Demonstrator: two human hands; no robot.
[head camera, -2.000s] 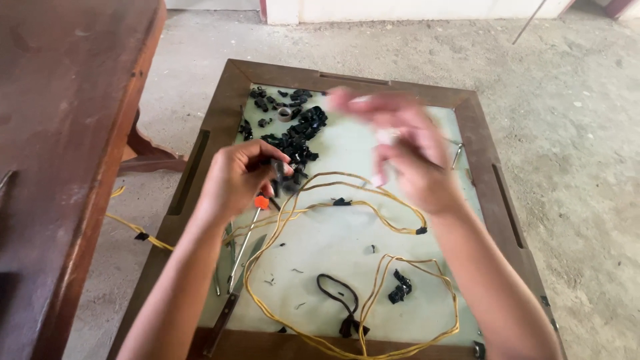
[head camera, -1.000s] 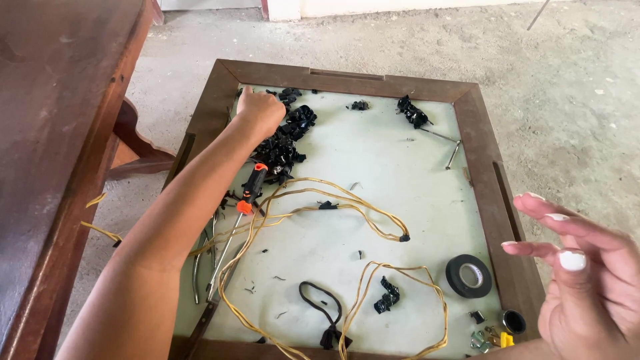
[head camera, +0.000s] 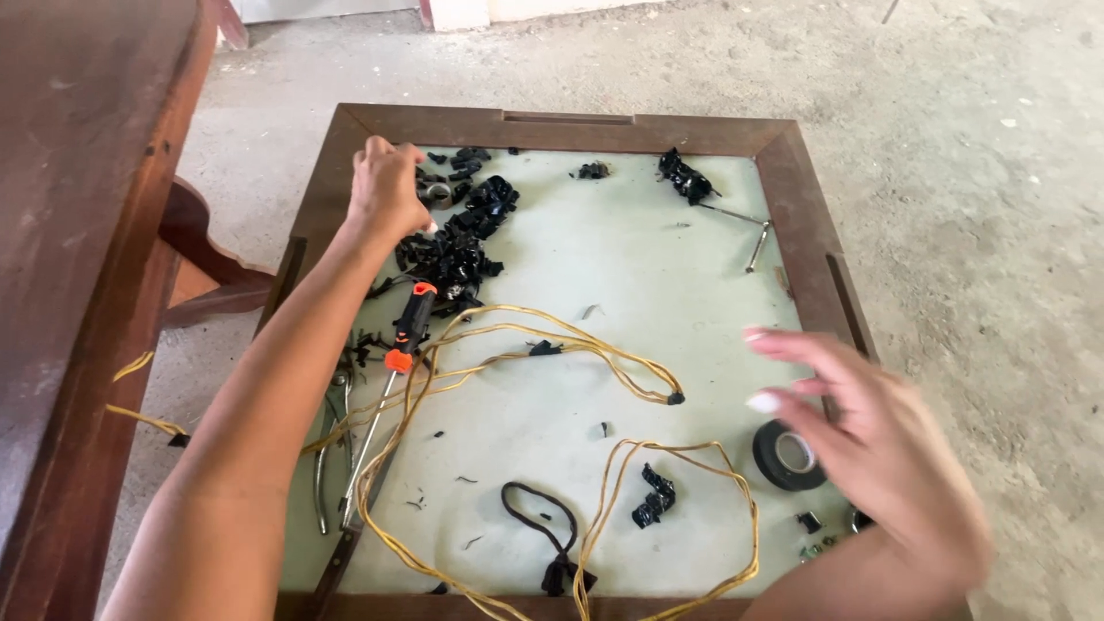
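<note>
My left hand (head camera: 385, 190) is at the table's far left corner, beside a pile of black tape scraps (head camera: 457, 250); its fingers are curled and what lies under them is hidden. My right hand (head camera: 849, 414) hovers, blurred, above the right edge with its fingers apart and nothing between them. A roll of black electrical tape (head camera: 768, 455) lies just below it. Looped yellow wires (head camera: 561, 328) with bits of black tape spread over the tabletop. A screwdriver with a black and orange handle (head camera: 414, 323) lies left of the loops, near pliers (head camera: 323, 483).
The low table has a brown wooden frame (head camera: 569, 129). A thin metal tool (head camera: 759, 241) and a crumpled black tape piece (head camera: 686, 177) lie at far right. A black cord loop (head camera: 552, 517) lies near the front. A dark wooden table (head camera: 103, 216) stands at left.
Two seconds ago both hands were above the middle. My left hand has since moved to the far left corner. My right hand went right, then back inward over the table's right side.
</note>
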